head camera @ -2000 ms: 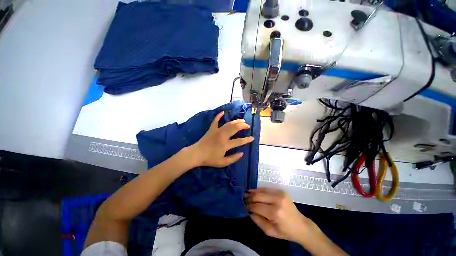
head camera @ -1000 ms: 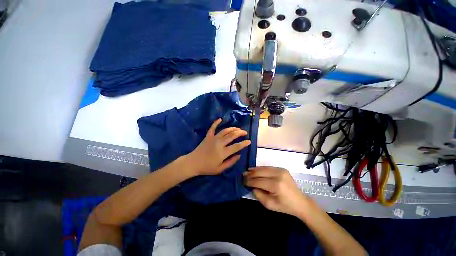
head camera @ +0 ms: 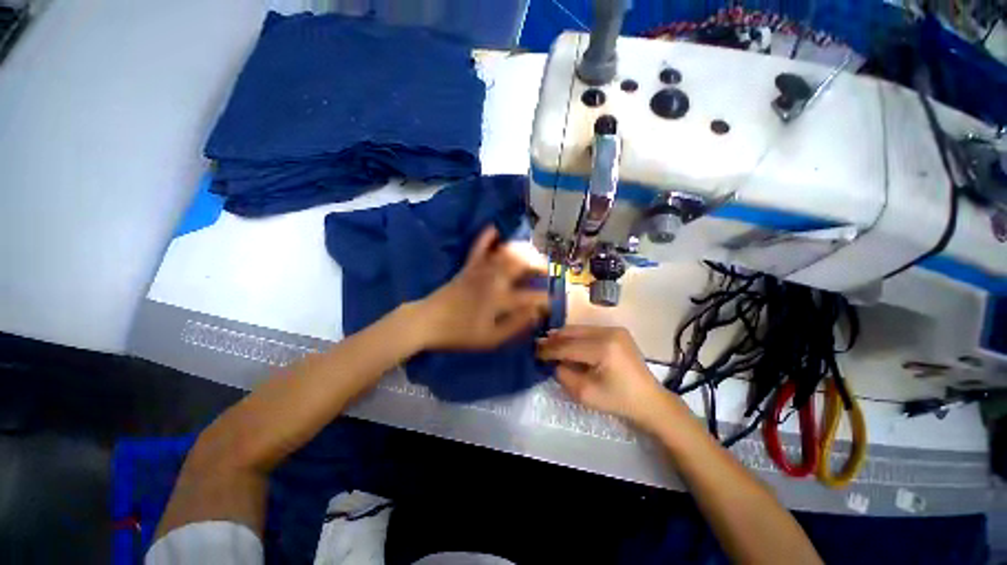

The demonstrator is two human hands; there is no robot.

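A navy garment piece [head camera: 403,254] lies on the table left of the needle, with its right edge under the presser foot [head camera: 565,265]. A narrow navy strip [head camera: 557,304] runs from the foot toward me. My left hand [head camera: 486,300] lies over the cloth beside the needle, fingers spread and slightly blurred. My right hand [head camera: 587,362] pinches the near end of the strip and cloth edge. The white sewing machine head [head camera: 729,166] with a blue stripe stands over the seam.
A folded navy stack [head camera: 348,105] lies at the back left. Black cords [head camera: 762,331] and red and yellow scissor loops [head camera: 839,433] lie right of the needle. A ruler scale [head camera: 248,342] runs along the table's front. A blue crate [head camera: 152,480] stands at lower left.
The garment piece has moved away from me under the foot, and the strip between foot and right hand is shorter. My right hand has come up closer to the needle.
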